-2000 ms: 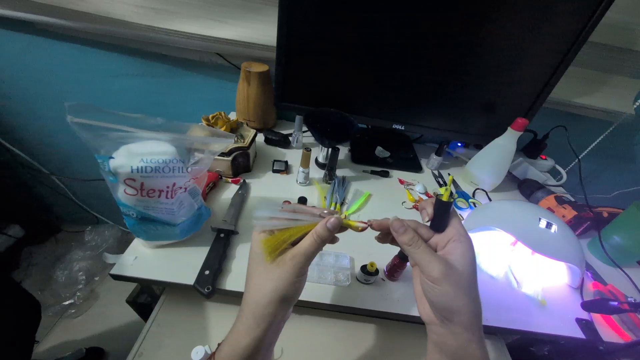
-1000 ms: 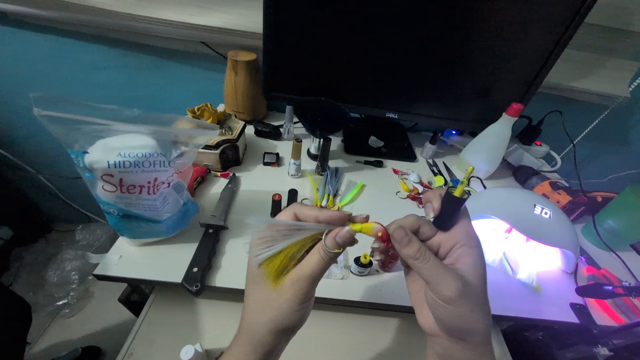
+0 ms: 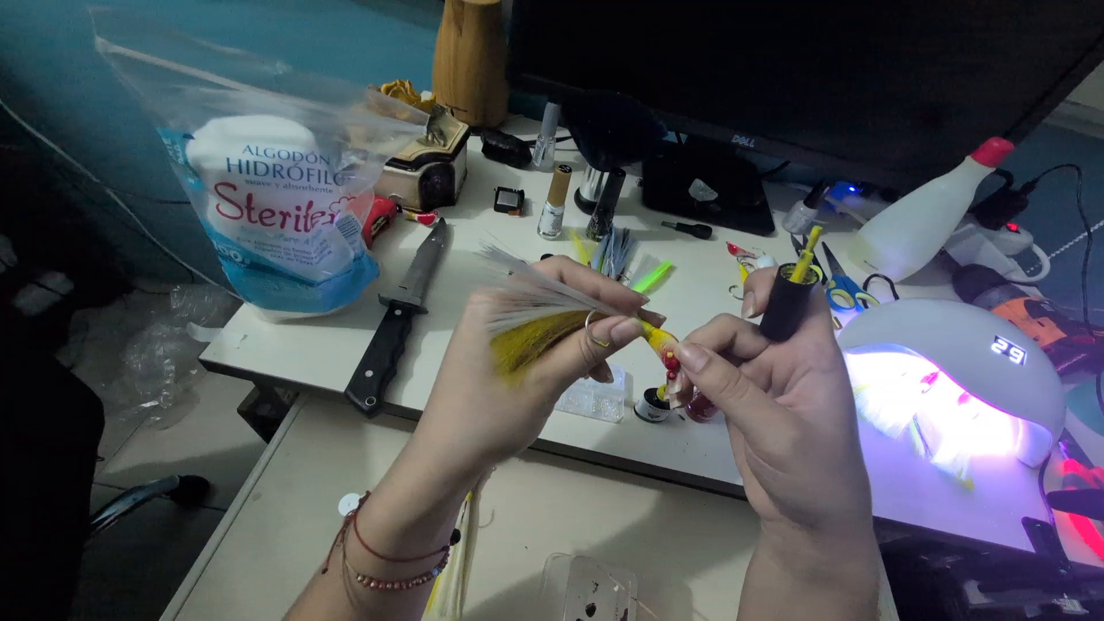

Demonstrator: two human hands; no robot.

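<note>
My left hand [image 3: 526, 379] pinches a fishing jig [image 3: 657, 338] with a yellow and red head and a skirt of white and olive-yellow hair. Its bare hook shows by my left fingertips. My right hand [image 3: 776, 388] touches the red front end of the jig with thumb and fingertip. Between its other fingers is a black nail-polish cap [image 3: 789, 300], its yellow-coated brush pointing up. An open polish bottle [image 3: 653, 405] with yellow at its mouth stands just below the hands, beside a red bottle [image 3: 700, 407]. More hair jigs lie under a lit UV nail lamp [image 3: 957, 362].
A bag of cotton [image 3: 280, 224] and a knife [image 3: 401, 319] are at the left. Polish bottles [image 3: 554, 203], a monitor [image 3: 776, 78], a spray bottle [image 3: 927, 211] and blue-yellow scissors [image 3: 845, 289] stand or lie behind. A clear plastic box [image 3: 595, 395] sits near the desk edge.
The lamp's display has gone from 30 to 29 since one second ago. The jig has stayed between my hands, its head now tilted downward to the right. The view has moved closer to the desk.
</note>
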